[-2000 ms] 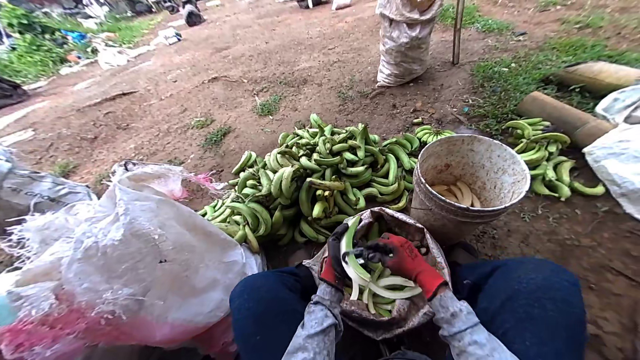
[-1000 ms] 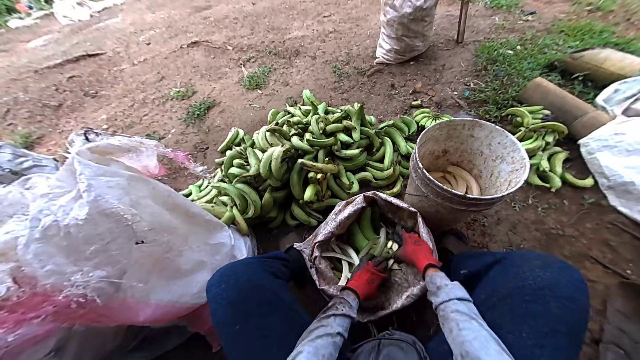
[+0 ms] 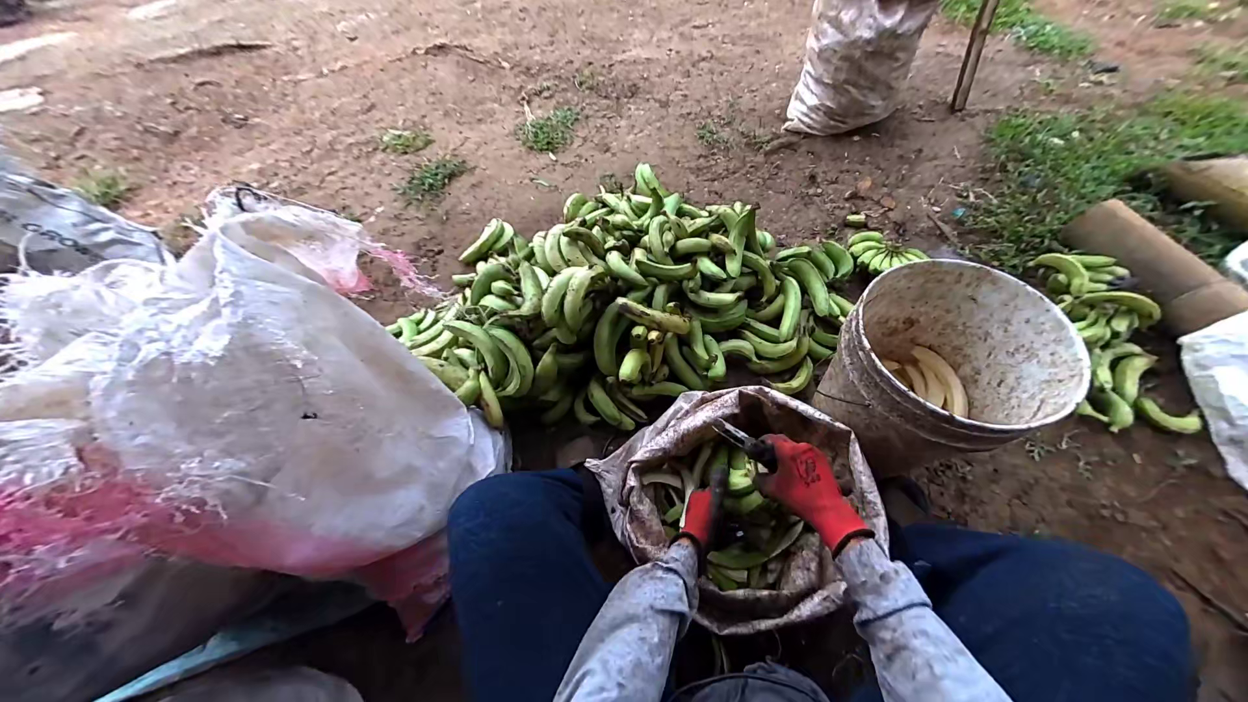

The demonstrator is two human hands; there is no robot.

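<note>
An open woven sack (image 3: pixel 648 444) stands between my knees, with green plantains (image 3: pixel 741 478) and strips of peel (image 3: pixel 746 556) inside. My right hand (image 3: pixel 804 483), in a red and black glove, is closed on a small knife (image 3: pixel 736 434) whose blade points up and left over the sack. My left hand (image 3: pixel 704 507), gloved alike, reaches into the sack beside the green plantains; its fingers are partly hidden, and whether it grips one cannot be told. Close to the sack's right side, a dirty white bucket (image 3: pixel 1014 341) holds several peeled plantains (image 3: pixel 931 380).
A large heap of green plantains (image 3: pixel 663 283) lies on the soil beyond the sack. White and pink woven sacks (image 3: pixel 263 390) bulge at left. At right are more plantains (image 3: pixel 1111 312) and a brown tube-like piece (image 3: pixel 1150 258). A filled sack (image 3: pixel 858 68) stands by a thin post (image 3: pixel 973 54).
Two seconds ago my left hand held up a partly peeled plantain; it is no longer raised there. Both hands were lower inside the sack one second ago, and my right hand has since risen with the knife showing.
</note>
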